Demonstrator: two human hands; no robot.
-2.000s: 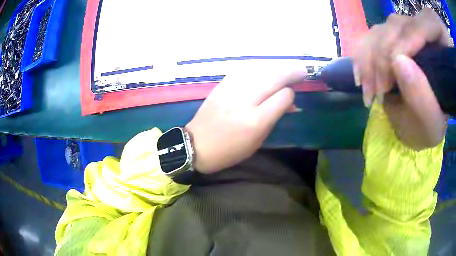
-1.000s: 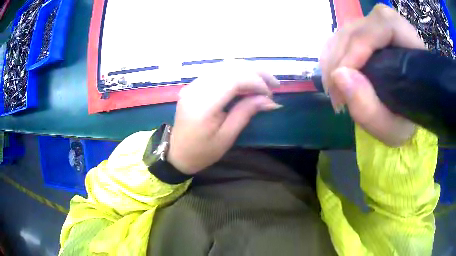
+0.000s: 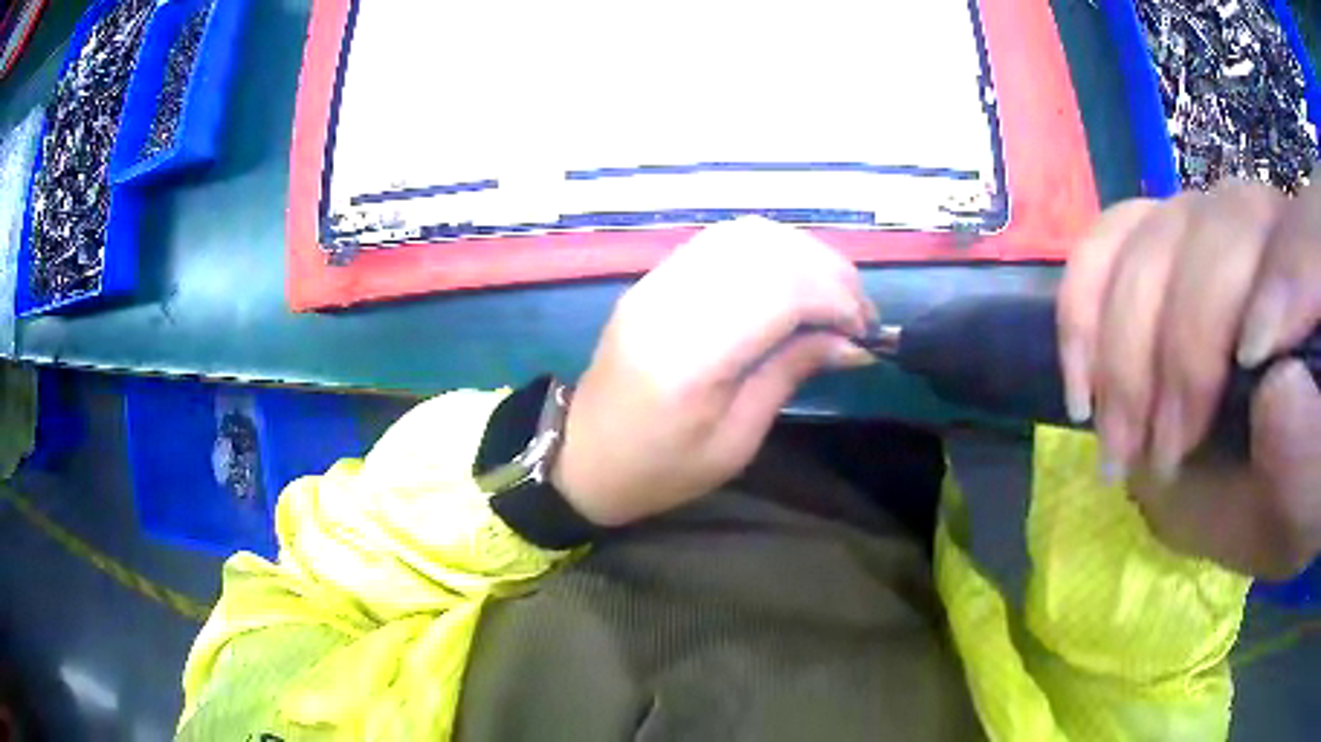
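My right hand (image 3: 1188, 334) is closed around the thick black electric screwdriver (image 3: 985, 352), which lies roughly level and points left. My left hand (image 3: 724, 370) has its thumb and fingertips pinched at the screwdriver's metal bit, in front of the red pad's near edge. Whether a screw is between the fingertips cannot be told. The laptop lid panel (image 3: 667, 102), glaring white with a dark rim, lies on the red foam pad (image 3: 435, 278). Small metal hinges show at its lower left corner (image 3: 348, 229) and lower right corner (image 3: 968, 206).
A blue hinge bin (image 3: 73, 189) and a smaller blue screw bin (image 3: 174, 94) sit at the left on the green bench (image 3: 232, 290). Another heaped blue bin (image 3: 1231, 87) is at the right. A lower blue bin (image 3: 189, 464) is below the bench edge.
The screwdriver has come away from the panel's lower right corner towards me. My left fingertips have moved right and met its bit. The panel and bins appear shifted slightly right in view.
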